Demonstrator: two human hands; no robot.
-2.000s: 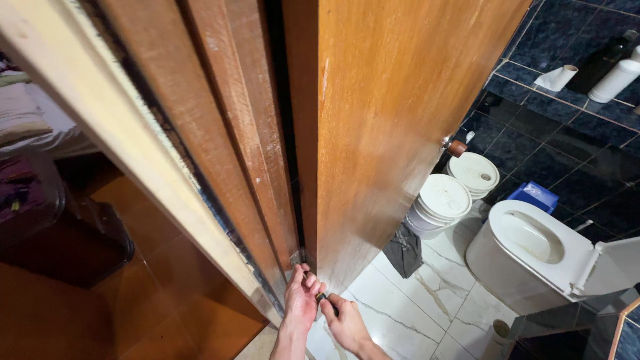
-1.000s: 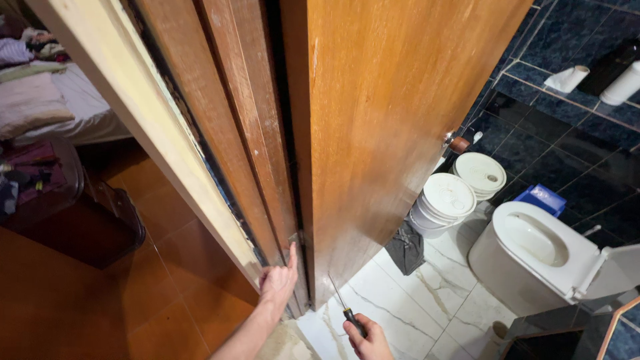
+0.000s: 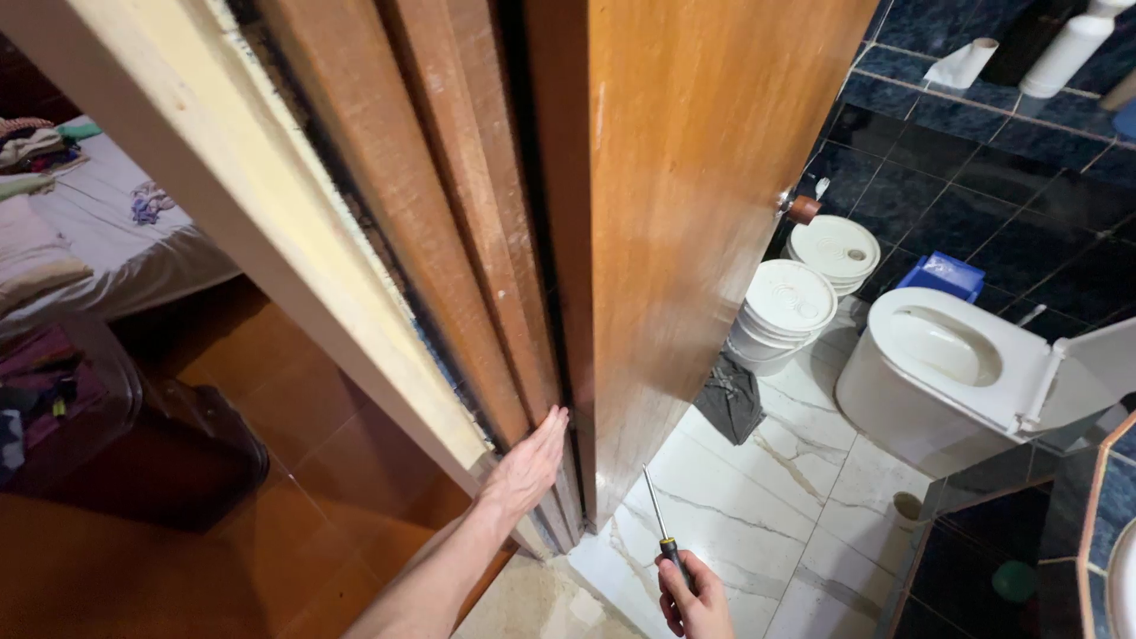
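My left hand [image 3: 530,461] lies with its fingers against the lower part of the brown wooden door frame [image 3: 484,222], beside the dark gap at the door's hinge side. In my right hand [image 3: 692,596] is a screwdriver [image 3: 667,541] with a black and yellow handle, its thin metal shaft pointing up in front of the wooden door [image 3: 692,177]. The door stands open into a bathroom, with a round wooden knob [image 3: 803,210] at its far edge. Whether my left fingertips hold anything small cannot be seen.
White lidded buckets [image 3: 790,297] and a black plastic bag [image 3: 730,399] are on the marble-patterned floor behind the door. A toilet [image 3: 941,373] with its lid up is at the right, a blue bin [image 3: 942,275] behind it. Left of the frame are a bed [image 3: 151,240] and a dark storage box [image 3: 177,444].
Two seconds ago both hands were together at the door's lower hinge edge. They have parted; my left hand went from a pointing finger to fingers laid on the frame.
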